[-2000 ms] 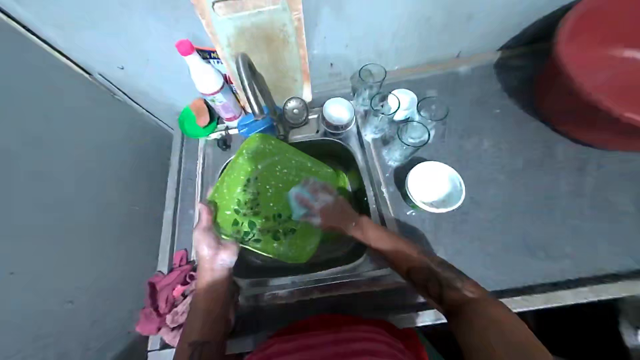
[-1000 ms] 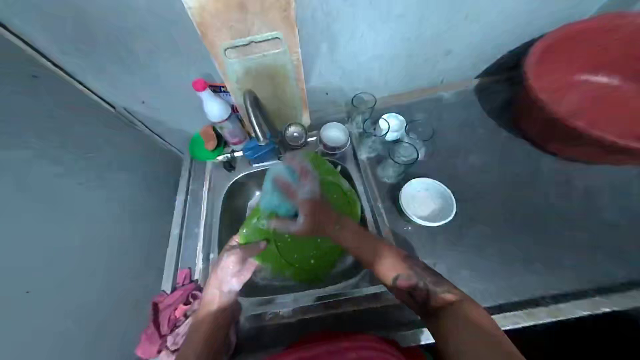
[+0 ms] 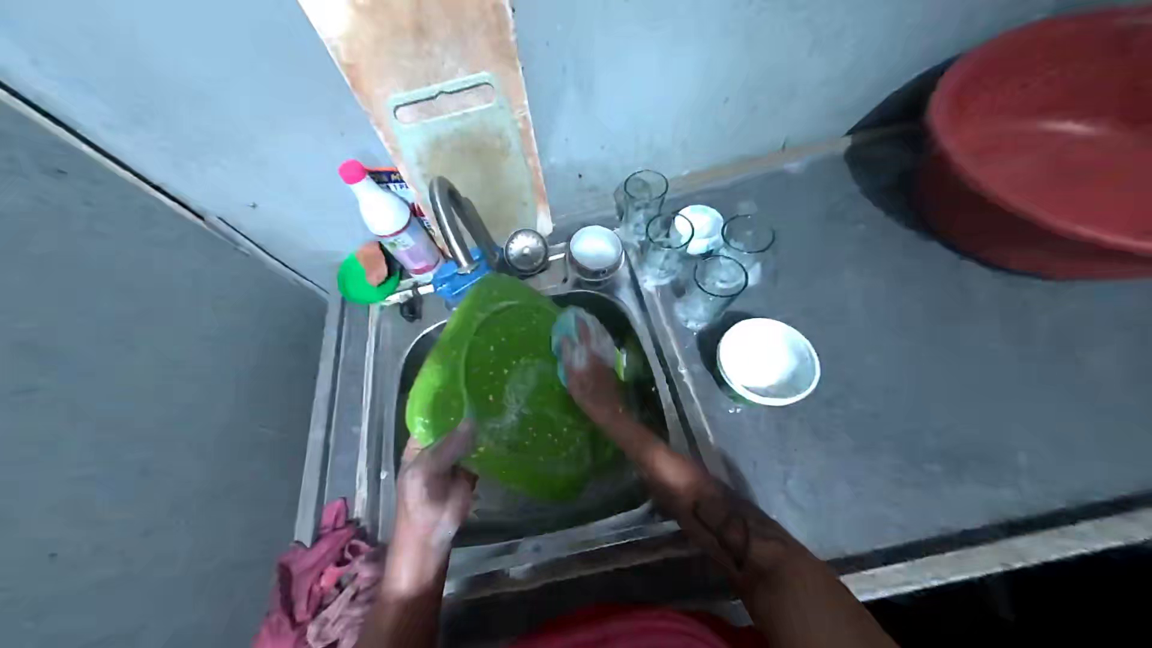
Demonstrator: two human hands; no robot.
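Note:
A green plastic dish with soap suds (image 3: 517, 405) is tilted over the metal sink basin (image 3: 531, 533). My left hand (image 3: 436, 490) grips its lower left edge, thumb on the near face. In my right hand (image 3: 589, 364) is a light blue sponge or scrubbing cloth (image 3: 567, 335), at the dish's right side; foam covers the fingers. The curved metal faucet (image 3: 461, 225) with a blue base rises behind the dish. What lies in the basin under the dish is mostly hidden.
Right of the sink are several drinking glasses (image 3: 711, 292), white bowls (image 3: 768, 360) and a large red basin (image 3: 1044, 153). Behind stand a pink-capped bottle (image 3: 396, 225) and cutting board (image 3: 468, 153). Pink cloth (image 3: 328, 585) hangs at the left front; a small white bowl (image 3: 595, 250) sits by the faucet.
My right hand with the sponge has moved from the dish's upper left part to its right side since one second ago. The dish has changed its tilt, still held by my left hand.

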